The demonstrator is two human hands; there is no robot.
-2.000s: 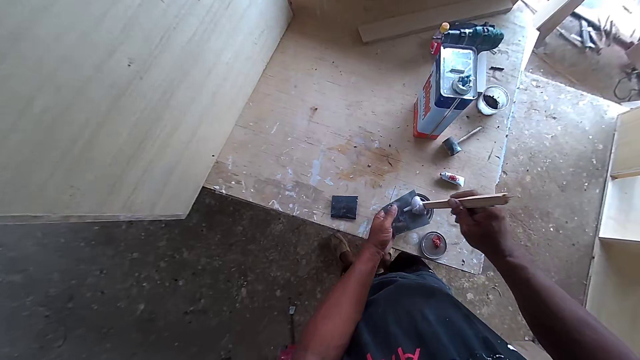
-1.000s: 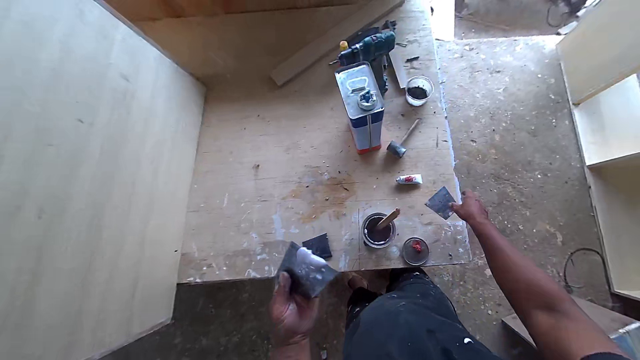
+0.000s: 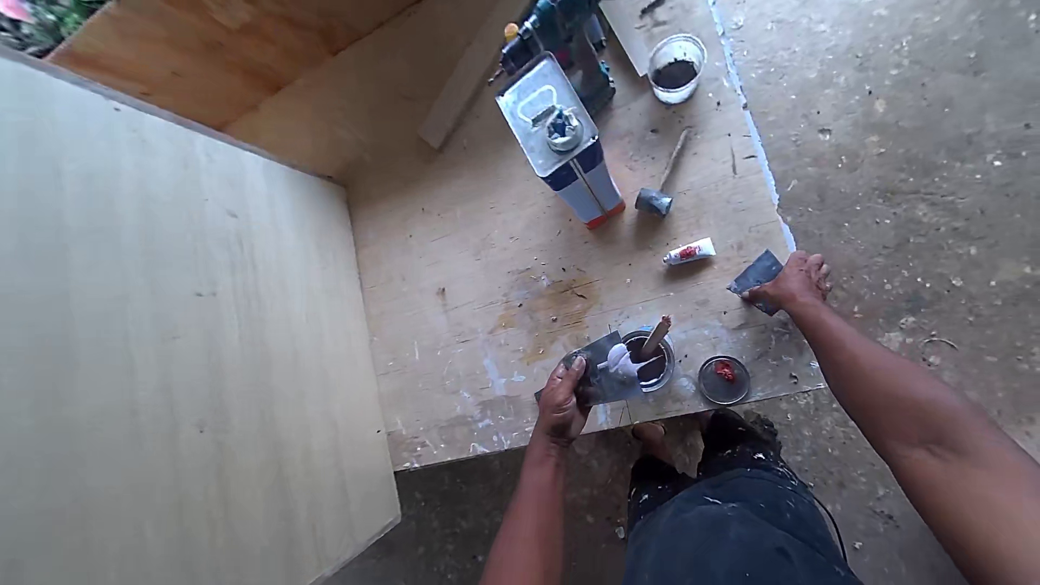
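My left hand [image 3: 562, 398] holds a dark flat plate [image 3: 597, 349] with a lump of whitish paste [image 3: 622, 362] on it, beside and partly over an open round can [image 3: 660, 375]. A wooden stick [image 3: 656, 337] leans in that can. My right hand [image 3: 792, 284] grips a thin dark spreader blade [image 3: 757, 278] at the table's right edge. Between the hands lies a round lid [image 3: 724, 380] with a red dab [image 3: 725, 371]. A small white and red tube [image 3: 689, 252] lies above the can.
A tall metal can [image 3: 561, 130] stands farther back on the plywood table [image 3: 455, 276], by a cordless drill [image 3: 569, 32], a hammer-like tool [image 3: 654, 201] and a plastic cup with dark contents [image 3: 676, 69]. A large wooden panel [image 3: 187, 325] rises at left; wooden boards [image 3: 471, 81] lie behind.
Two seconds ago my right hand held the stick over the plate; now it holds the blade, and the stick stands in the can. Since one second ago, my left hand has brought the plate to the can.
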